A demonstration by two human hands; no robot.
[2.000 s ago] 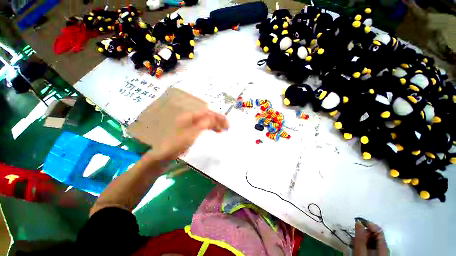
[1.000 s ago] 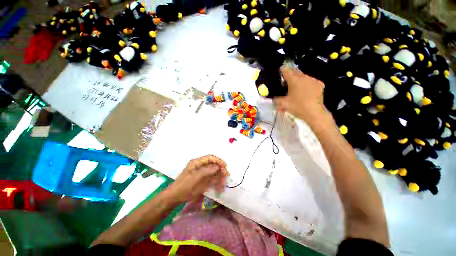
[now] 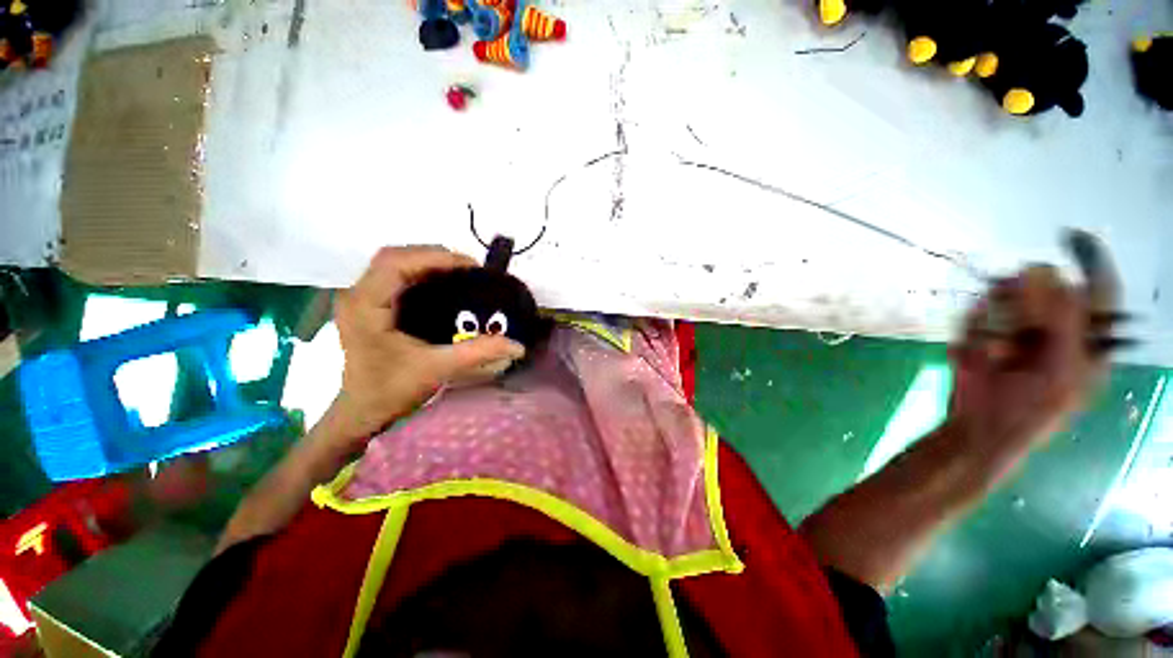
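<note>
My left hand grips a black plush penguin at the table's front edge, over the apron. Its white eyes face up and a short black hanging loop stands up from its head. Black sewing thread curves from beside the loop onto the table, and a stretch of it runs right toward my right hand. My right hand is blurred, out to the right past the table edge. A dark tool, perhaps snips, shows at it. The needle cannot be made out.
Striped hats lie at the top of the table, with a tiny red piece near them. A pile of penguins is at the upper right. Brown cardboard lies at left. A blue stool stands on the green floor.
The view has tilted down toward the lap. My left hand, earlier without a penguin, now holds one. My right hand has moved from the pile to the far right, drawing thread out.
</note>
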